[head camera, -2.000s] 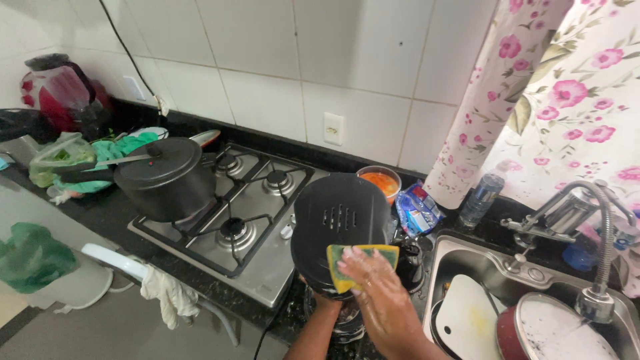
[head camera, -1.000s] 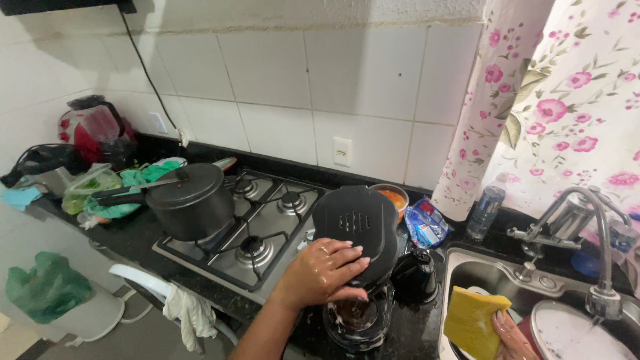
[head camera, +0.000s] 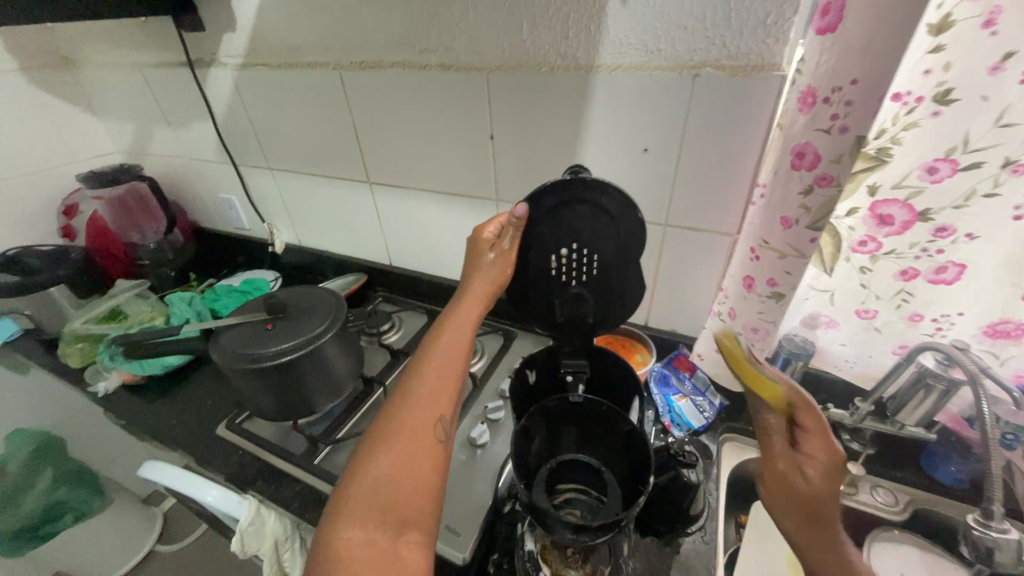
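My left hand (head camera: 494, 252) grips the left edge of the raised lid (head camera: 596, 216) of a black coffee maker; the lid has rows of small slots. Below it, the machine's round black basket (head camera: 582, 472) stands uncovered, with wet suds marks on its rim. To the right, my right hand (head camera: 796, 456) holds a yellow sponge (head camera: 752, 372), blurred, above the sink's left side. A black jug-like part (head camera: 676, 480) is beside the machine's base.
A gas stove (head camera: 472, 480) with a dark pressure cooker (head camera: 288, 352) lies left. Behind the machine are a bowl of orange food (head camera: 626, 352) and a blue packet (head camera: 686, 392). A sink (head camera: 732, 456) with dishes and a faucet (head camera: 980, 416) is right.
The coffee maker's lid was down one second ago, with my left hand on it, and now stands raised. My right hand with the sponge has come up from over the sink.
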